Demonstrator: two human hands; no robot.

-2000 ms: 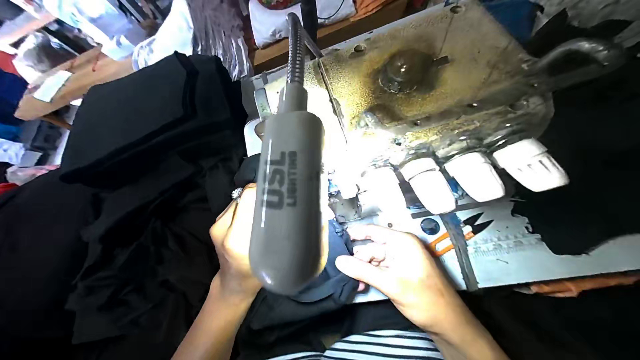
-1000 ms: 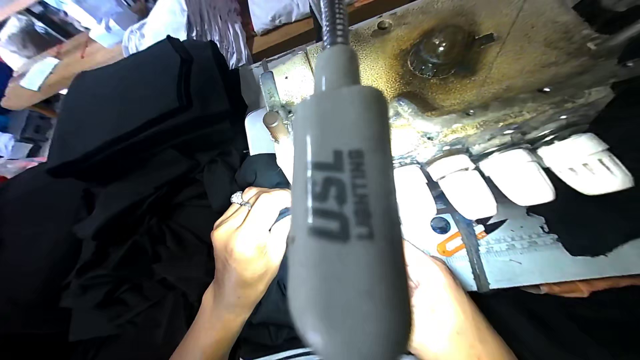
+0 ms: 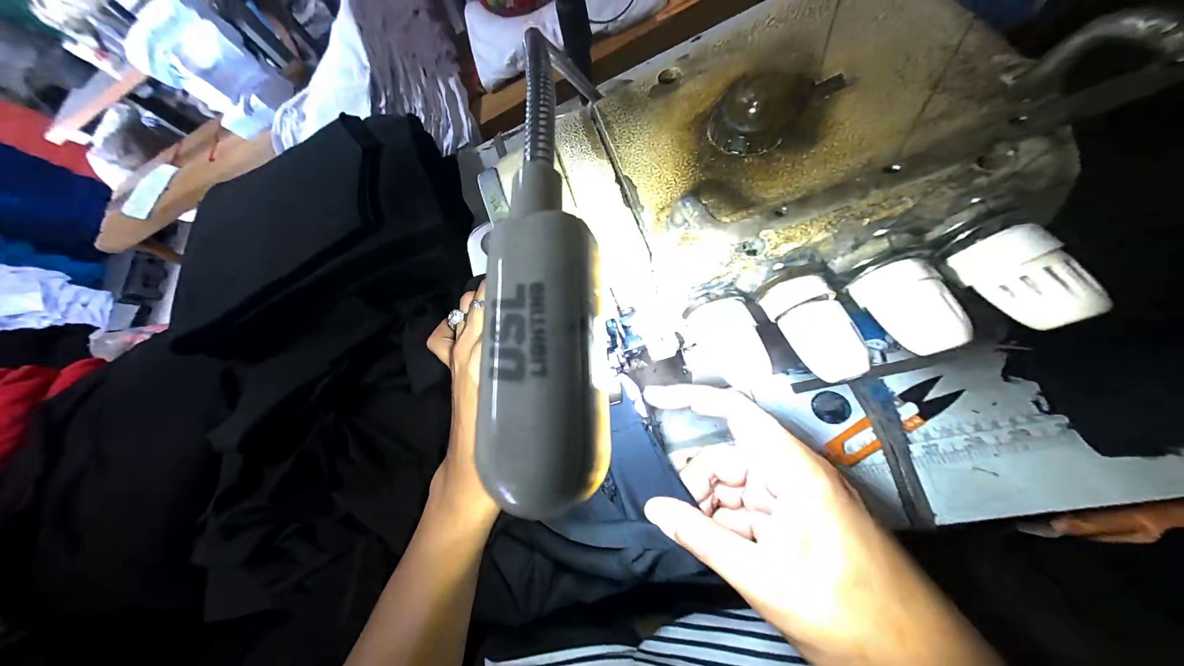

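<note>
Dark fabric (image 3: 638,472) lies at the needle area of an overlock-type sewing machine (image 3: 786,129), under a bright light. A grey USL sewing lamp (image 3: 546,370) on a flexible neck hangs in front and hides much of the work. My left hand (image 3: 467,370), with rings on it, lies at the cloth behind the lamp; its fingertips are hidden. Beside the cloth's right edge, my right hand (image 3: 749,481) has its thumb and index finger apart, with nothing between them. Orange-handled thread snips (image 3: 869,439) lie on the machine's bed to the right of it.
Piled black fabric (image 3: 305,240) fills the left side. White thread tension knobs (image 3: 911,305) line the machine's front. A printed ruler (image 3: 994,439) and a round dark disc (image 3: 831,405) are on the bed. More black cloth (image 3: 1091,379) lies at the right, and a wooden table (image 3: 185,185) stands at back left.
My right hand, at the cloth's edge two seconds ago, now shows its thumb and index finger spread. The view has shifted, so the lamp covers less of that hand than one second ago.
</note>
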